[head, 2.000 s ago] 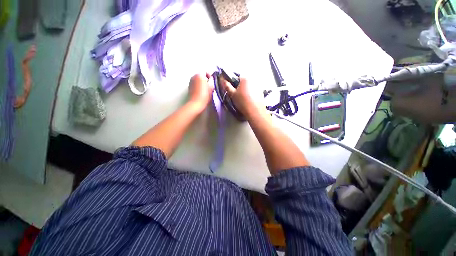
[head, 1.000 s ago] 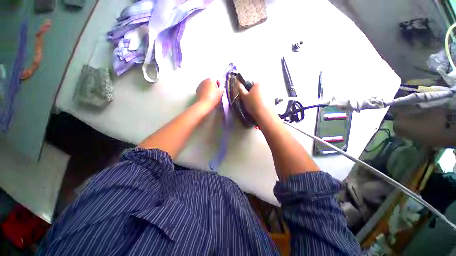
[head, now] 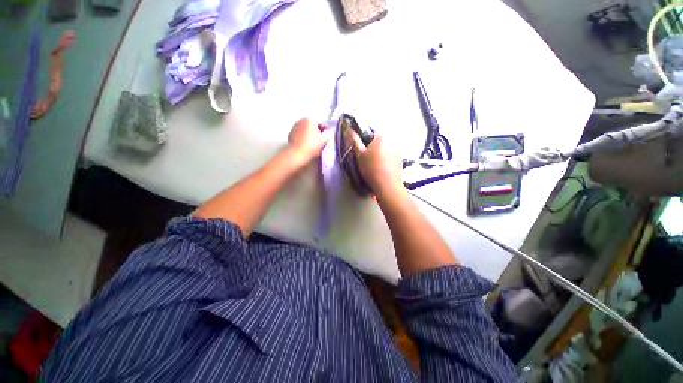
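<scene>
A narrow lilac strip (head: pixel 327 179) lies lengthwise on the white table, its far tip beyond my hands and its near end towards my body. My left hand (head: pixel 307 141) is at the strip's left edge with the fingers closed at it; the fingertips are small and blurred. My right hand (head: pixel 379 163) is shut on the handle of the dark steam iron (head: pixel 347 153). The iron's pointed end faces away from me, and it stands on or right beside the strip's right edge. Its underside is hidden.
Crumpled lilac pieces (head: pixel 187 56) lie far left, a grey block (head: pixel 139 122) nearer, a brownish block (head: pixel 362 10) at the back. Black shears (head: pixel 427 116), a thin pointed tool (head: pixel 473 110) and the iron rest (head: pixel 497 183) are right. A wrapped hose (head: pixel 547 157) and thin cord (head: pixel 554 275) cross there.
The iron has moved back a little towards me along the strip. More of the strip's far end now shows beyond it. The hose now lies lower, across the iron rest.
</scene>
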